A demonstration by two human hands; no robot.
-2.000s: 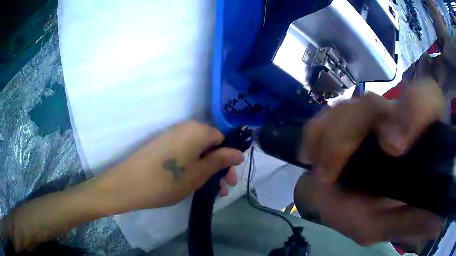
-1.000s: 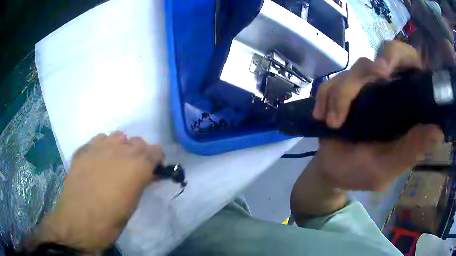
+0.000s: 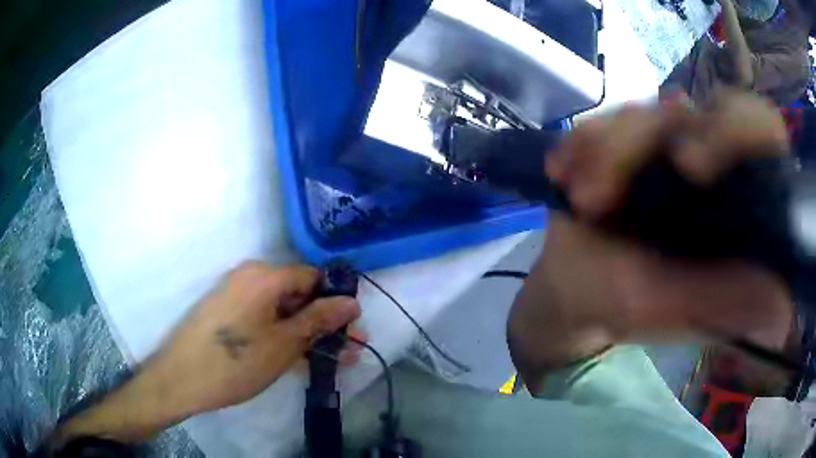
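My left hand (image 3: pixel 259 335) pinches the black end joint of a headband (image 3: pixel 323 411) over the white sheet, just below the blue bin's corner. The headband hangs down from my fingers, and thin black wires trail to its right. My right hand (image 3: pixel 662 241), blurred, grips a black electric screwdriver (image 3: pixel 707 210). The driver's tip end is at the small shiny mechanism of the screw feeder (image 3: pixel 501 58). The exact tip and any screw on it cannot be made out.
The blue bin (image 3: pixel 284 143) holds the feeder and small black parts (image 3: pixel 344 215) in its near corner. A white sheet (image 3: pixel 161 152) lies under and left of it. Crinkled plastic film (image 3: pixel 40 358) is at far left. Another person (image 3: pixel 774 54) is at upper right.
The driver has moved from the headband end to the feeder mechanism. My left hand turned away with the headband and now holds its joint upright near the bin. The view has shifted.
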